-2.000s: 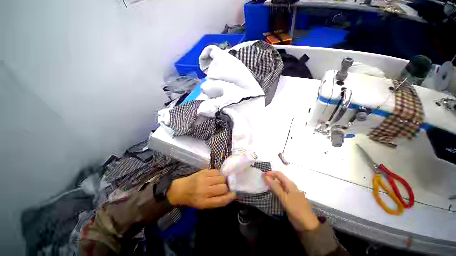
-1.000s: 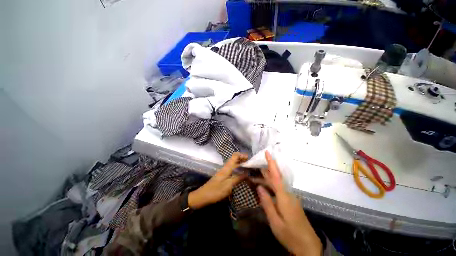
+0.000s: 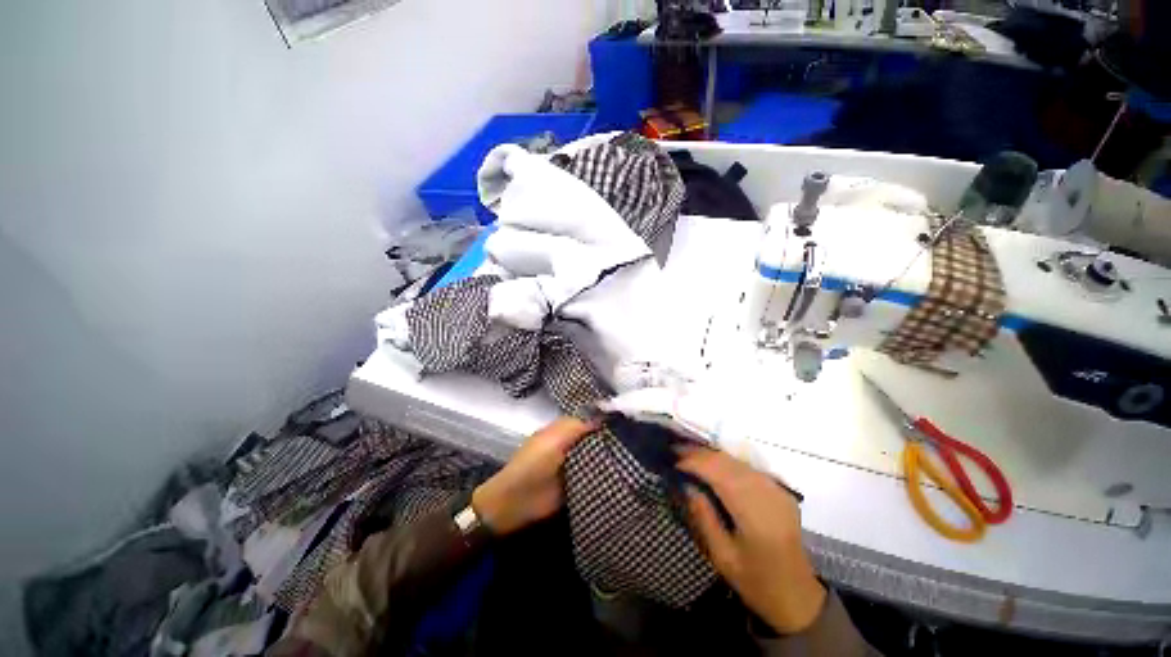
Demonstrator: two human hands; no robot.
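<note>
A black-and-white checked garment with white lining (image 3: 559,212) lies bunched on the table left of the machine. Its near checked part (image 3: 632,520) hangs over the table's front edge between my hands. My left hand (image 3: 533,472) grips this part at its upper left edge. My right hand (image 3: 751,520) holds its right side, by a dark strip or band (image 3: 661,456). The fingertips of my right hand are partly hidden in the fabric. White lining shows just behind the dark strip.
A white sewing machine (image 3: 886,263) with a plaid scrap (image 3: 953,293) stands at right. Scissors (image 3: 953,469) with red and orange-yellow loops lie before it. A blue bin (image 3: 469,161) is behind the garment. Heaped fabric (image 3: 283,513) lies lower left, beside the white wall.
The near part has been turned: its checked side and a dark strip now show where white lining lay between my hands. My left hand has moved up and left; my right hand has closed on the fabric.
</note>
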